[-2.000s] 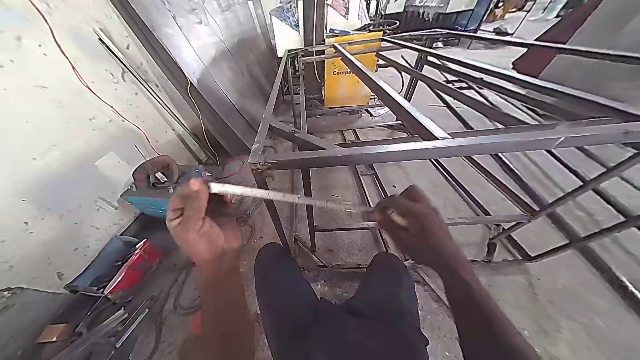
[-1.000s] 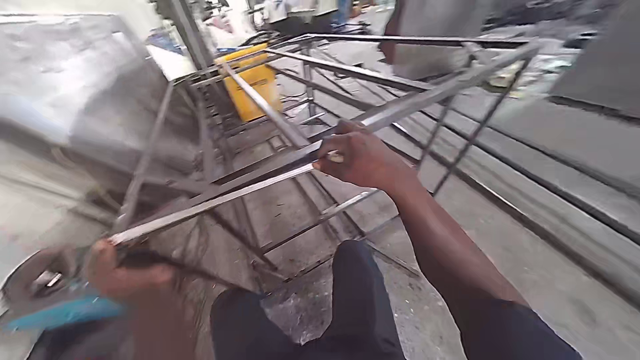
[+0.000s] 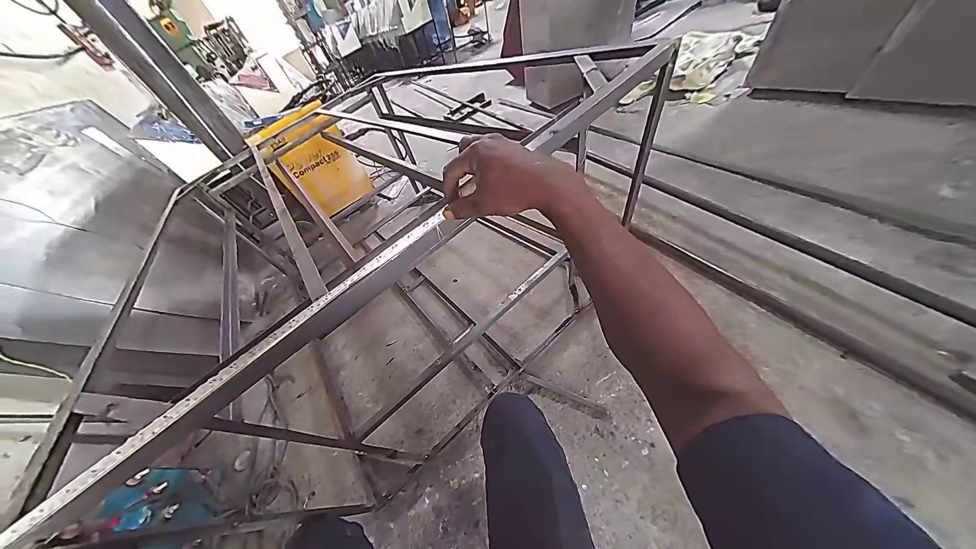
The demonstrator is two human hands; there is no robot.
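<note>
My right hand (image 3: 499, 179) is closed on the far end of a long, thin measuring tape blade (image 3: 305, 314), with something small and pale between the thumb and fingers. The blade runs along the top bar of a welded steel frame (image 3: 610, 93) from the lower left corner up to this hand. Its near end passes out of view at the lower left. The hand is right over the bar; whether it rests on the metal cannot be told. My left hand is not in view.
A yellow machine case (image 3: 328, 171) stands behind the frame. A teal machine (image 3: 156, 499) with cables lies low at the left. More steel bars (image 3: 801, 267) run along the floor at the right. A large sheet metal panel (image 3: 91, 229) leans at the left.
The right hand has moved farther out along the top bar, with more of the tape blade stretched behind it. My left hand has gone out of view. The view has turned to the right.
</note>
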